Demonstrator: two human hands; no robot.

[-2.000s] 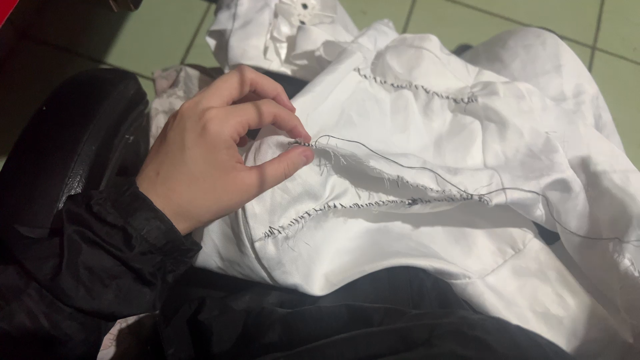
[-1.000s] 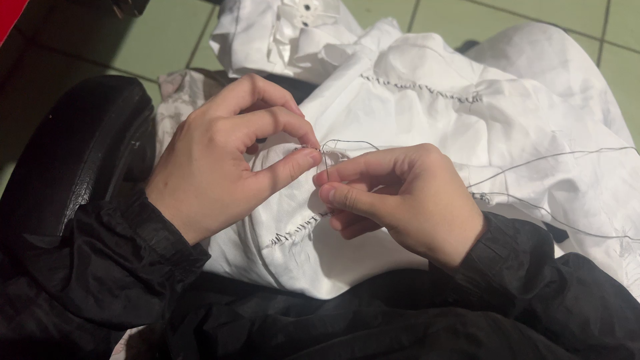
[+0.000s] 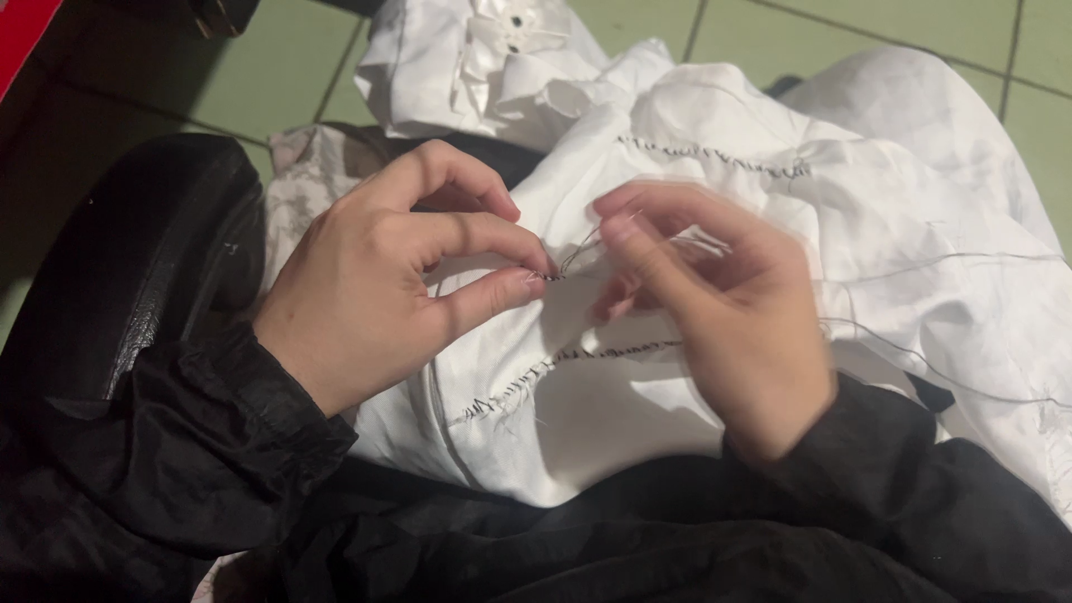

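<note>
White fabric (image 3: pixel 620 427) with rows of dark hand stitches (image 3: pixel 720 159) and frayed edges lies across my lap. My left hand (image 3: pixel 402 268) pinches a stitched edge of it between thumb and index finger. Just to the right, my right hand (image 3: pixel 720 285), blurred by motion, has thumb and index finger closed on dark thread (image 3: pixel 582 249) that runs to the pinched edge. Whether a needle is between those fingers cannot be told. Further thread (image 3: pixel 930 360) trails over the fabric at the right.
A black padded armrest (image 3: pixel 151 251) stands at the left, beside patterned cloth (image 3: pixel 310 167). A white fabric flower (image 3: pixel 515 33) with dark holes lies at the top. Green floor tiles (image 3: pixel 645 33) show beyond the fabric, and a red edge (image 3: pixel 21 33) is at the top left.
My right hand has come into view since the first frame and has since drawn back to the right from my left fingertips. My left hand keeps its pinch on the fabric.
</note>
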